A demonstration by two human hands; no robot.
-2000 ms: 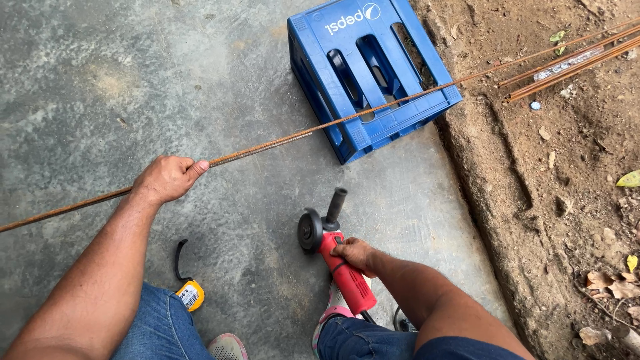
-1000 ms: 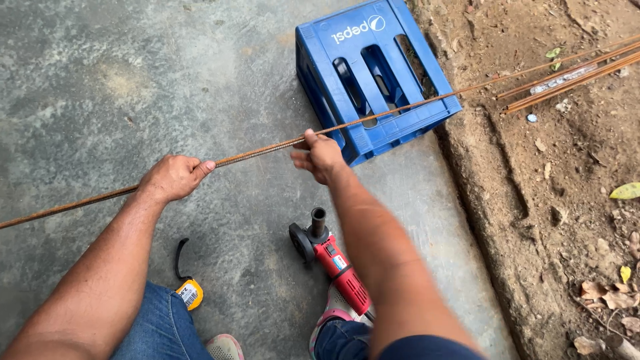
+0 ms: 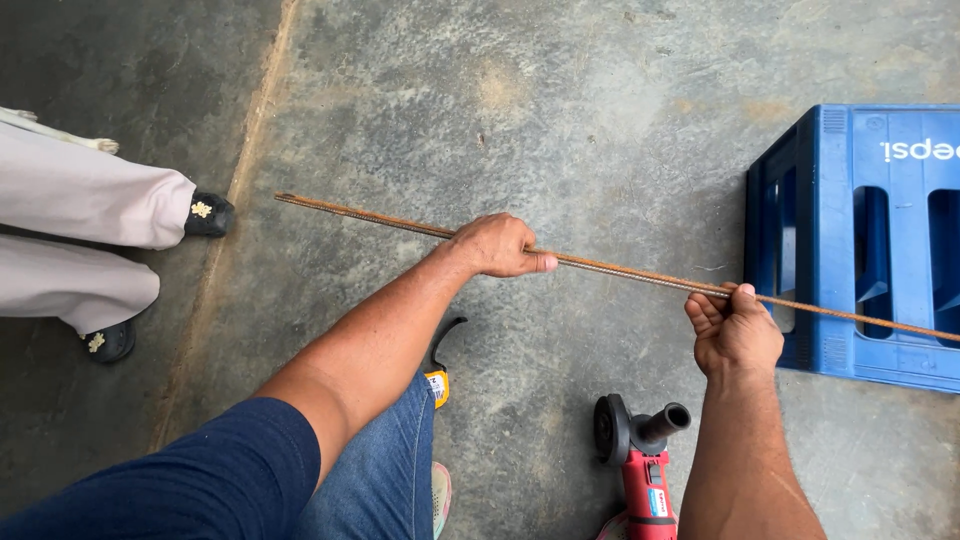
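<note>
My left hand (image 3: 502, 246) is closed around thin rusty steel rebar (image 3: 630, 273), near its middle as seen here. Farther right, my right hand (image 3: 735, 326) pinches the same rebar between thumb and fingers, just beside the blue plastic crate (image 3: 832, 240). From my left hand the rebar runs left to an end over the floor; beyond my right hand a single thinner length continues across the crate and out of view. A red angle grinder (image 3: 649, 480) with a black side handle lies below, between my arms, touched by neither hand.
A yellow tape measure (image 3: 438, 388) with a black strap lies on the concrete floor (image 3: 600, 172) by my knee. At the left stands another person in light trousers (image 3: 90, 187) and dark shoes (image 3: 208, 214), with an animal's paw (image 3: 105, 145) close by.
My right hand let go of the grinder and took hold of the rebar. The rebar now slopes down to the right, its left end in view. The view has swung left.
</note>
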